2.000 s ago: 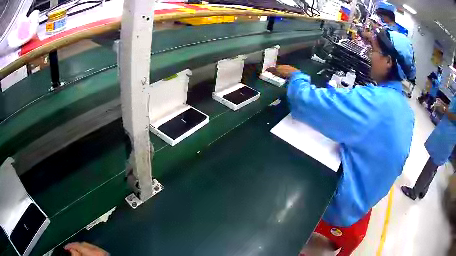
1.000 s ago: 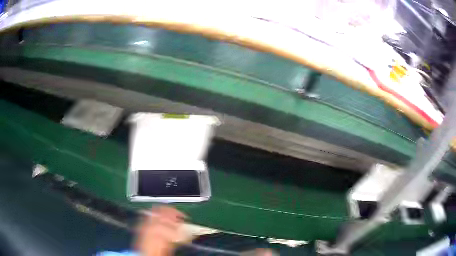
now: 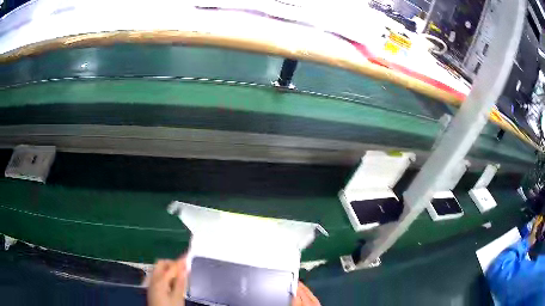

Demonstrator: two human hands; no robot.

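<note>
An open white gift box is low in the middle of the view, over the near edge of the belt. Its lid stands open with the flap on top, and a flat dark device lies inside. My left hand holds the box's left side, fingers at the edge. My right hand is at the box's lower right corner, mostly hidden behind the box and cut off by the picture's lower edge.
More open boxes with dark contents stand on the green belt at the right, one nearest the post. A closed white box is far left. A pale metal post rises at the right. A person's blue sleeve is beside a white sheet.
The view has swung left from the neighbouring worker to the belt in front. The box stood on the belt; now it is nearer, between both my hands.
</note>
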